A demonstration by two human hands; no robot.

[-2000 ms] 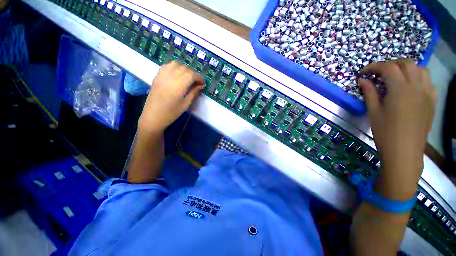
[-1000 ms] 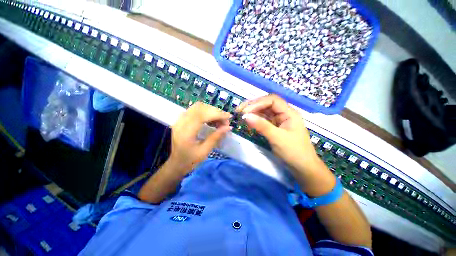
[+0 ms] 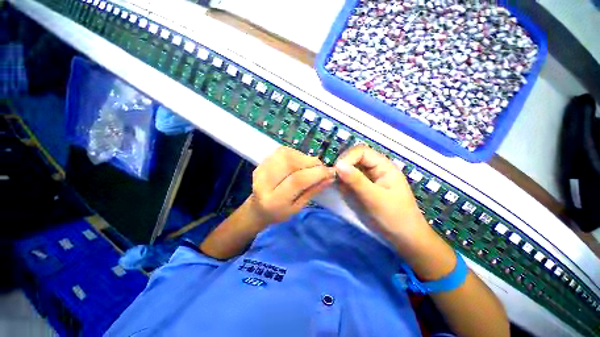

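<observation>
My left hand (image 3: 289, 183) and my right hand (image 3: 376, 185) meet fingertip to fingertip over the near edge of the row of green circuit boards (image 3: 227, 93). The thumb and finger of each are pinched together. Something tiny and dark seems to show between the fingertips, too small to make out. A blue band (image 3: 442, 280) is on my right wrist. The blue tray (image 3: 404, 117) beyond the boards is heaped with small silver-white capacitors (image 3: 434, 62), some with reddish parts.
White rails (image 3: 154, 80) run along both sides of the boards. A curved black object (image 3: 580, 161) lies at far right. A blue bin with a clear bag (image 3: 118, 128) hangs below the line at left. Blue crates (image 3: 75, 263) stand at lower left.
My right hand has left the parts tray and come to my left hand over the boards. Since one second ago their fingertips have come together. The view has shifted too.
</observation>
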